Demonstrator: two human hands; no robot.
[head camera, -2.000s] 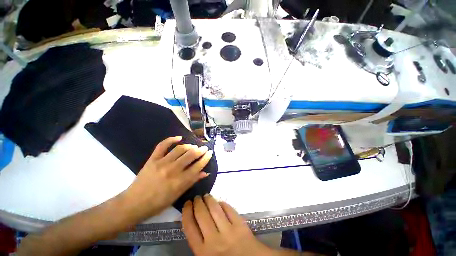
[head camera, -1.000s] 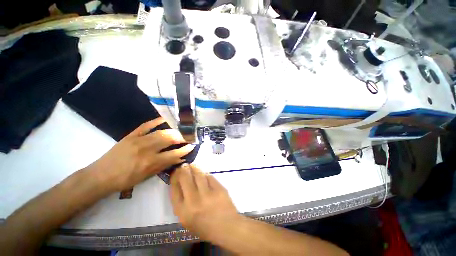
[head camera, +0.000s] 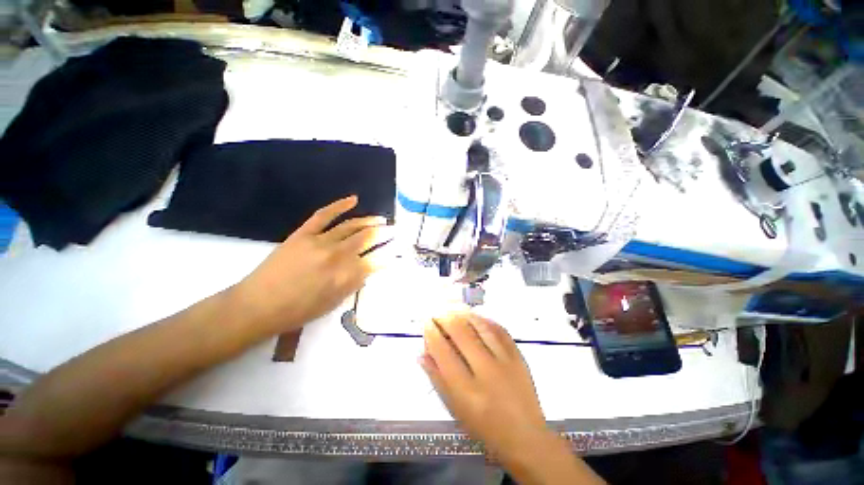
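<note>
A black cut piece (head camera: 275, 185) lies flat on the table left of the needle area. My left hand (head camera: 327, 260) rests with fingers spread on its lower right part. My right hand (head camera: 478, 365) lies on the machine bed in front of the presser foot, fingers close together; no fabric shows in it. The white sewing machine head (head camera: 559, 170) with a blue stripe stands behind my hands. A larger black ribbed stack of cut pieces (head camera: 104, 137) lies at the far left.
A smartphone (head camera: 629, 327) with a lit screen lies right of the needle. A brown strip (head camera: 287, 345) lies left of the needle plate. A measuring scale (head camera: 351, 439) runs along the table's front edge. A blue sheet (head camera: 8, 225) shows at the left rim.
The cut piece has come out from beside the needle and lies turned to the left. My left hand is more spread. My right hand has come off the fabric and sits further right.
</note>
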